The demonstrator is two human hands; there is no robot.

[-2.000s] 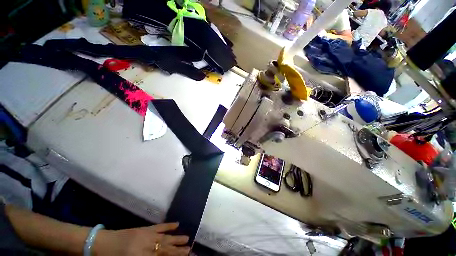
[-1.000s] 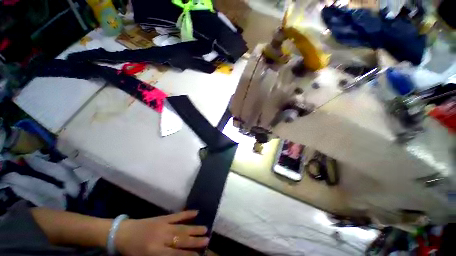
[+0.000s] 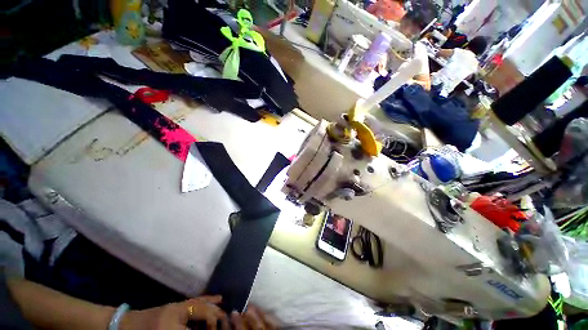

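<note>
A black fabric strip (image 3: 240, 261) runs from the lower edge up to the needle area of the sewing machine (image 3: 387, 213). A narrower black piece (image 3: 222, 169) angles up-left from its top end. My left hand (image 3: 193, 314), with ring and bracelet, has curled fingers on the strip's near end. Fingertips (image 3: 253, 319) beside it at the lower edge seem to be my right hand, mostly cut off; their grip is unclear. A black-and-pink printed panel (image 3: 164, 132) with a white piece (image 3: 195, 174) at its end lies left of the strip.
A smartphone (image 3: 334, 235) and black-handled scissors (image 3: 367, 247) lie beside the machine head. A dark bundle (image 3: 274, 84) with a neon green tie (image 3: 243, 42) lies at the far edge, near a red loop (image 3: 150, 95). Fabric is heaped left of the table. Other people sit at stations behind.
The view has shifted and shows more of the workshop behind. My left fingers, spread flat on the strip before, are now curled at its near end. More fingers have appeared beside them.
</note>
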